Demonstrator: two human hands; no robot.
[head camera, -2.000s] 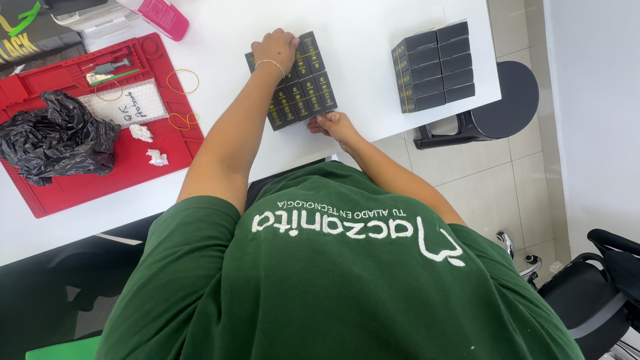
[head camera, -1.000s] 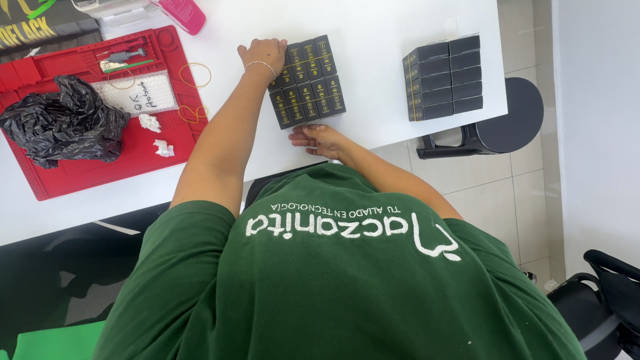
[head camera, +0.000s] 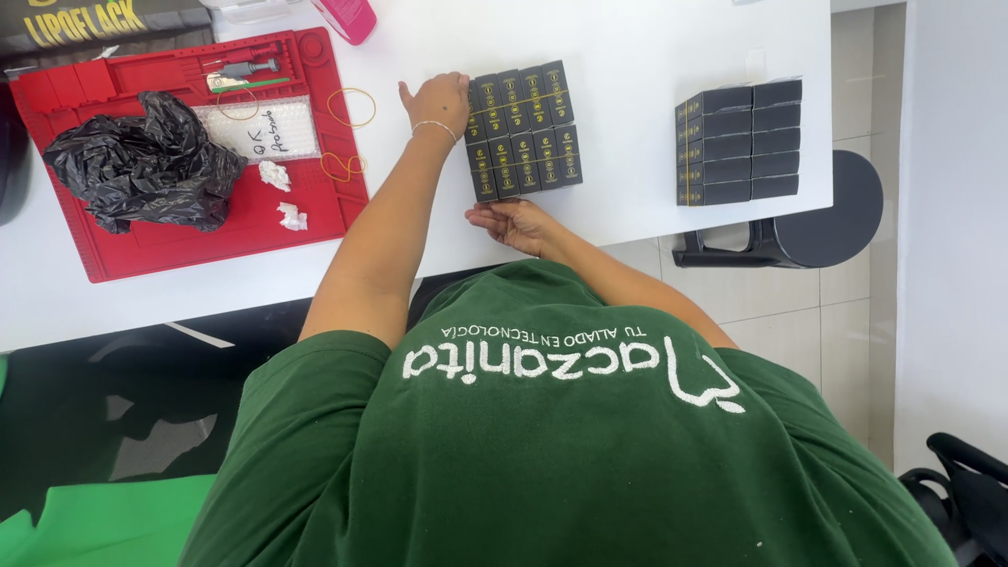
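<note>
A block of small black cardboard boxes (head camera: 524, 130) with yellow print lies on the white table in two rows, a thin yellow rubber band across each row. At its upper left side rests my left hand (head camera: 437, 106), fingertips against the end box and thumb held apart. My right hand (head camera: 516, 224) is at the block's lower left edge by the table's near edge, fingers spread and partly curled, with nothing seen in it; whether it touches the boxes is unclear. Farther right stands a second stack of black boxes (head camera: 736, 142), also in two columns, with a yellow band near its left end.
A red work mat (head camera: 213, 248) at left bears a crumpled black plastic bag (head camera: 150, 165), a bubble-wrap packet (head camera: 260, 130), screwdrivers (head camera: 252, 63) and white scraps (head camera: 276, 175). Loose rubber bands (head camera: 352, 106) lie near its right edge. A black stool (head camera: 835, 209) stands beyond the table.
My left hand has shifted from on top of the block's upper part to its left side. My right hand has moved from the lower right corner to the lower left edge, its fingers now spread.
</note>
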